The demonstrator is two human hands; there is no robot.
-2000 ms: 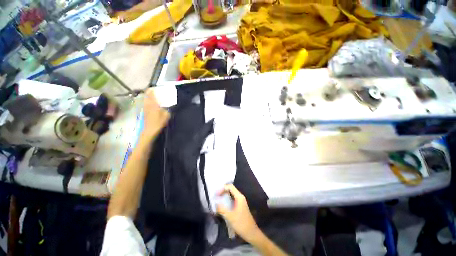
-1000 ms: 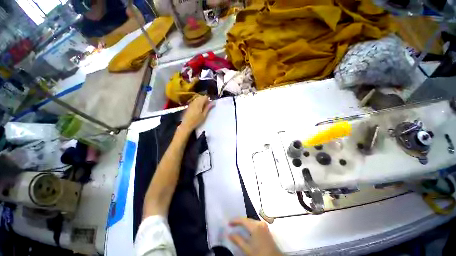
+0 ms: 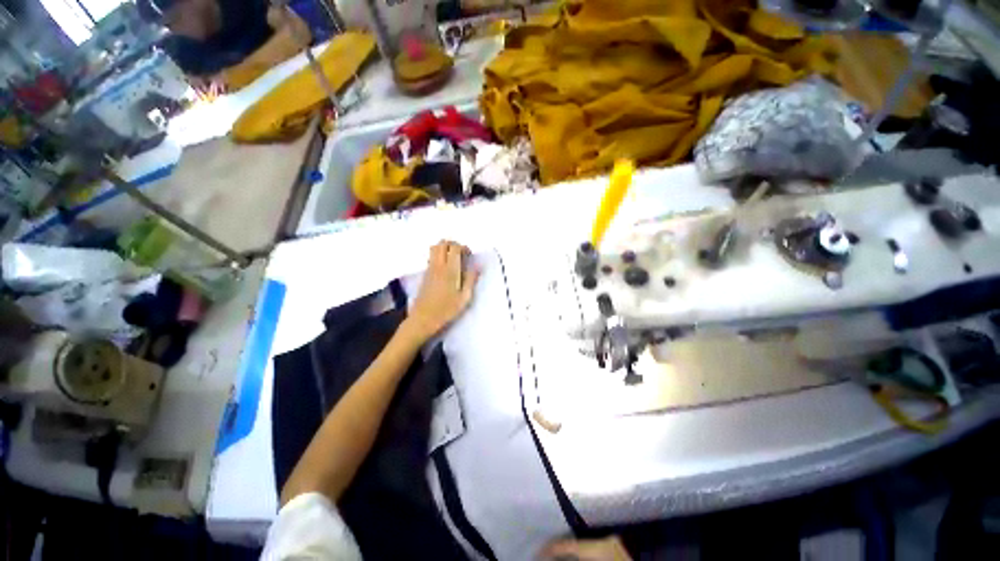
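Observation:
A garment panel, black on the left part and pale grey on the right, lies lengthwise on the white table left of the sewing machine. A small pale strip and narrow black strips show on it. My left hand rests on the panel's far end, fingers pointing away; whether it pinches cloth is unclear. My right hand is at the bottom edge of the picture, over the panel's near end, mostly cut off. The machine's needle area is lit, right of the panel.
A bin of scraps and a mustard fabric pile are behind. A clear plastic bag lies behind the machine. Snips lie at right. A second sewing machine stands at left. A person is at the far left.
The panel has shifted nearer to me, and its far end now lies away from the bin. My left hand stays on the far end. My right hand has moved down, mostly out of the picture.

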